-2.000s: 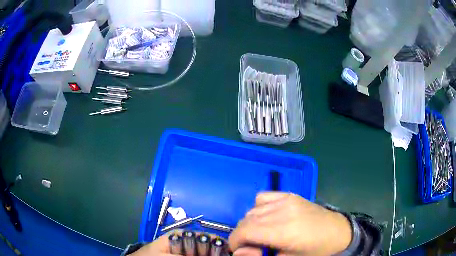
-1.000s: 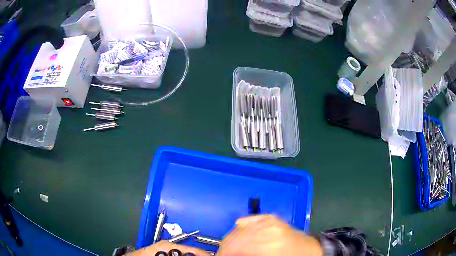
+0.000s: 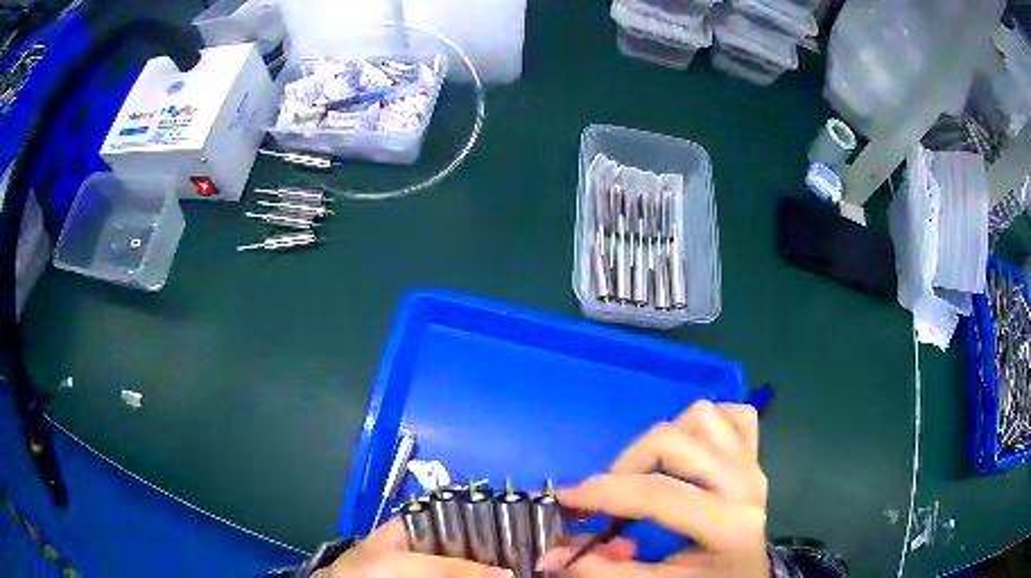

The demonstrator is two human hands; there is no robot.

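My left hand (image 3: pixel 390 555), cut off by the bottom edge, holds several silver metal cylindrical parts (image 3: pixel 482 528) side by side, open ends up, with small yellow-green tips showing. My right hand (image 3: pixel 695 485) touches the rightmost part with its fingertips and holds a slim dark pen-like tool (image 3: pixel 597 544), whose blue end shows above the hand. Both hands are over the near part of the blue tray (image 3: pixel 565 322). In the tray lie a loose metal part (image 3: pixel 396 465) and a white scrap (image 3: pixel 430 474).
A clear box (image 3: pixel 707 271) with rows of metal parts stands beyond the tray. At left are a white unit (image 3: pixel 181 119), a small clear box (image 3: pixel 119 243), a box of white packets (image 3: pixel 362 141) and a row of metal parts (image 3: pixel 292 211). At right are a black flat object (image 3: pixel 837 246) and a blue bin (image 3: pixel 981 395).
The held parts have come back up into fuller view and now show yellow-green tips. My right hand has moved right and turned, with the tool now tilted. The whole view has shifted.
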